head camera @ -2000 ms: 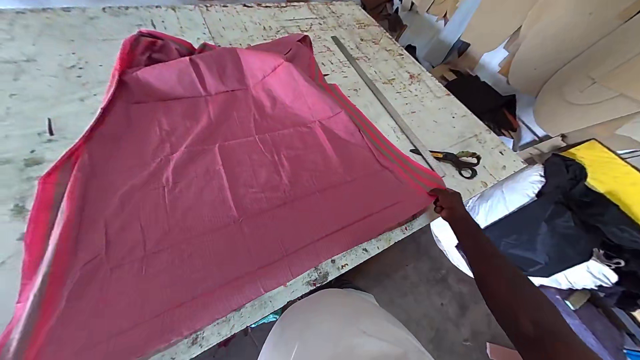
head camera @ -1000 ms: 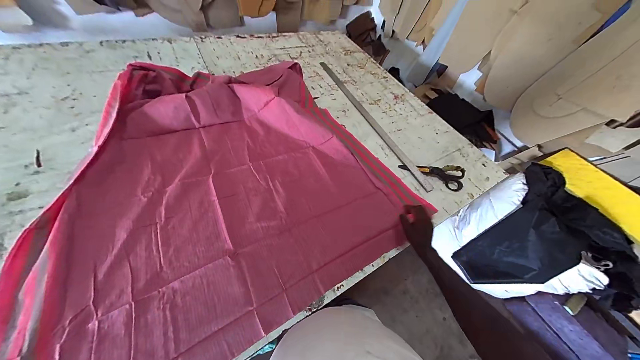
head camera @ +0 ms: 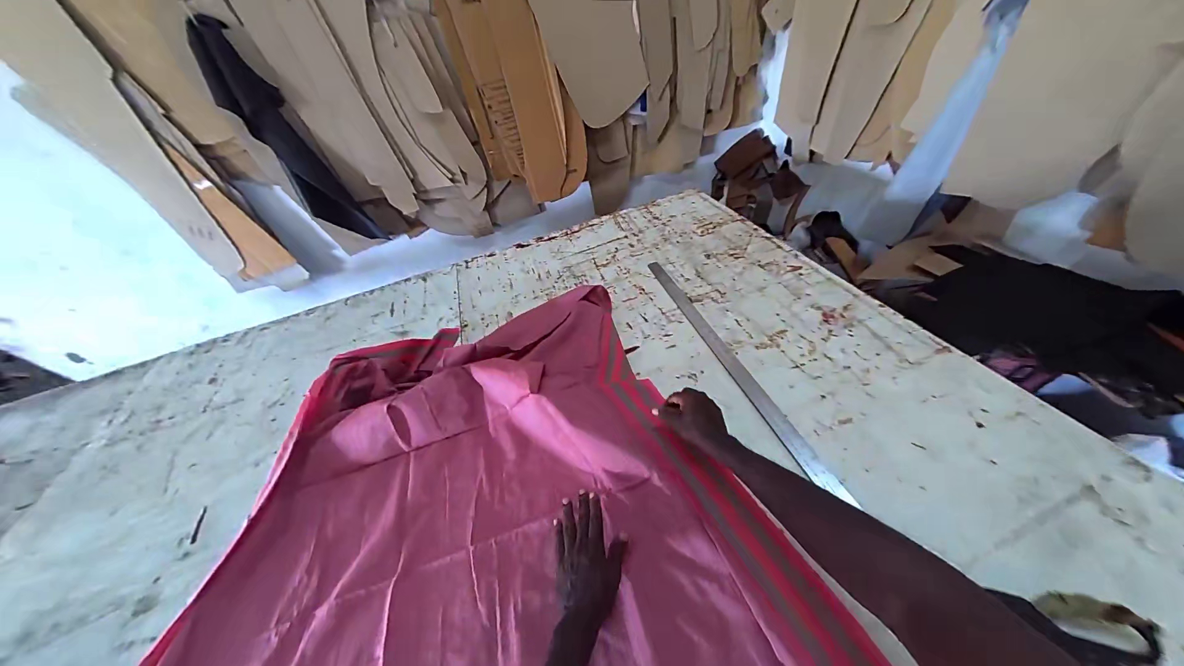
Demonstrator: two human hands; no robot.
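Pink-red fabric [head camera: 444, 518] with striped borders lies spread and creased on a worn pale table [head camera: 925, 435]. My left hand [head camera: 589, 555] rests flat on its middle, fingers spread. At the striped right border, my right hand [head camera: 689, 416] has its fingers curled on the cloth edge. Just right of that hand, a metal ruler [head camera: 740, 375] lies on the table, its near end reaching my right forearm. Scissors [head camera: 1091, 620] show partly at the lower right corner. The far end of the fabric is bunched in folds.
Brown cardboard pattern pieces [head camera: 518, 102] hang on the wall behind the table, with a dark cloth [head camera: 277, 129] among them. Beyond the table's right edge lie black fabric [head camera: 1045, 314] and a brown heap [head camera: 749, 171].
My right hand has moved from the near right corner of the fabric up along its striped border. My left hand has come into view on the cloth. The view has shifted toward the wall.
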